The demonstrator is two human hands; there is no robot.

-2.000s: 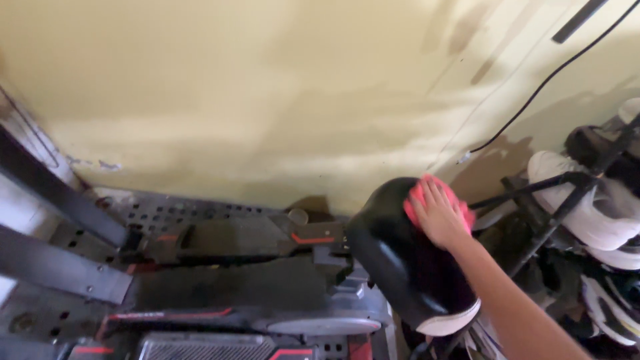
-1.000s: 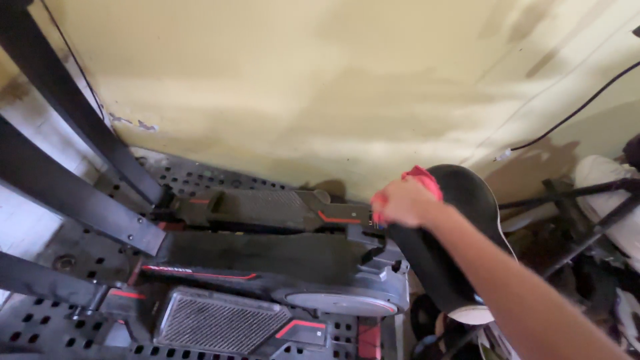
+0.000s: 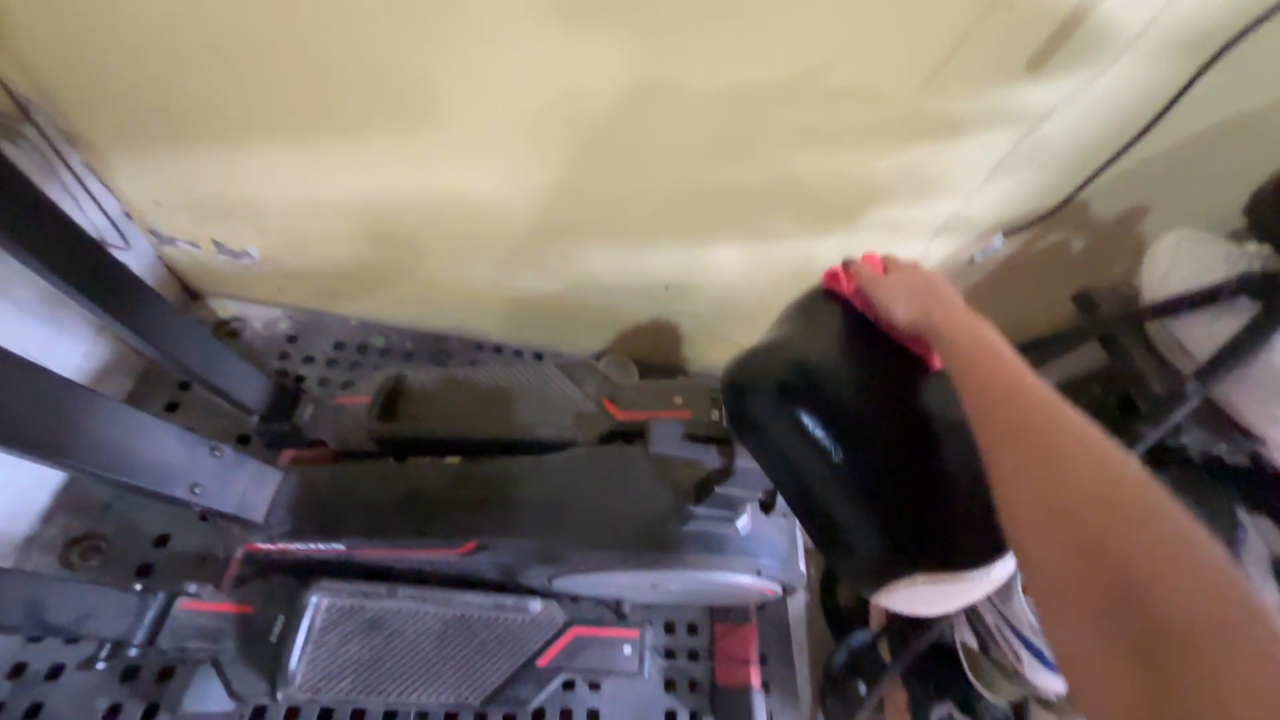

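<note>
My right hand [image 3: 905, 295] presses a pink cloth [image 3: 860, 280] against the upper right edge of a black padded seat [image 3: 860, 450], which looks like an exercise machine's saddle. The cloth is bunched under my fingers and hangs a little past the palm. Left of the seat lies the base of an elliptical trainer [image 3: 480, 510], dark with red trim, with one ribbed foot pedal [image 3: 420, 645] at the front and another [image 3: 500, 400] by the wall. My left hand is out of view.
A yellow wall [image 3: 500, 180] stands behind the machine. Grey metal arms [image 3: 130, 430] slope in from the left. The machine rests over a perforated dark surface [image 3: 690, 650]. At the right are a black rack [image 3: 1200, 370] with shoes [image 3: 1010, 640] and a black cable [image 3: 1150, 130].
My right hand with the pink cloth has moved from the seat's left side to its upper right edge. The seat's glossy top shows more than one second ago.
</note>
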